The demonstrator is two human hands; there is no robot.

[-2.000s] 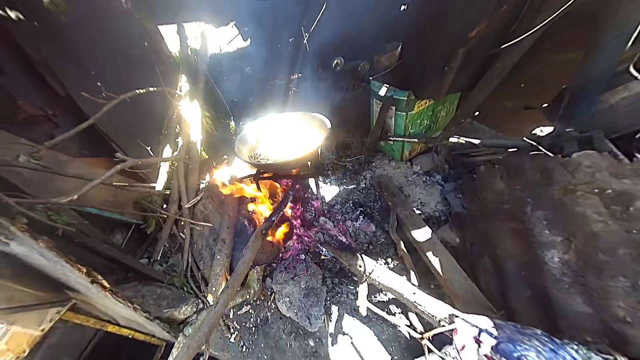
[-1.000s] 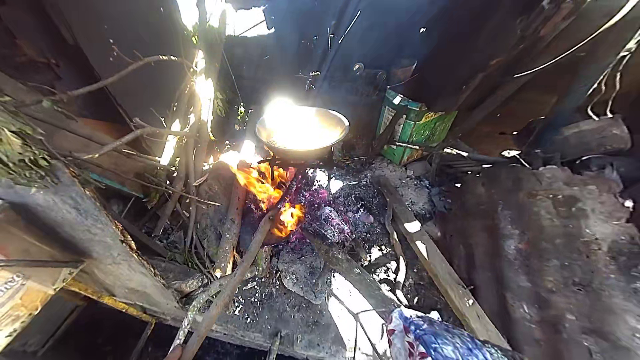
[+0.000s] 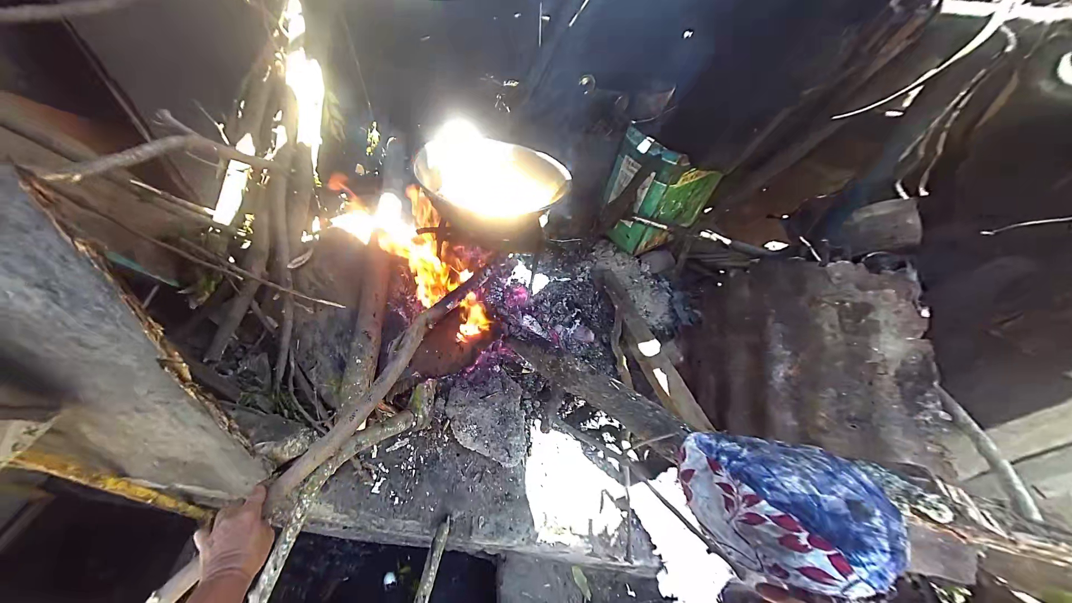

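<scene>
My left hand, at the lower left, is closed around a long wooden branch. The branch slants up to the flames below a metal pan, whose inside is washed out by glare. Beside it runs a thinner crooked branch, close to my hand. A thicker log stands to the left of the fire. Glowing embers and ash lie to the right of the flames. Blue-and-white cloth with red leaves fills the lower right; my right hand cannot be made out there.
Dry branches lean at the left beside a grey slab. More firewood points into the embers from the right. A crumpled green carton stands behind, and a rusty corrugated metal sheet lies at the right.
My left hand has come into view on the long branch. The patterned cloth shows more fully at the lower right. The view has shifted somewhat.
</scene>
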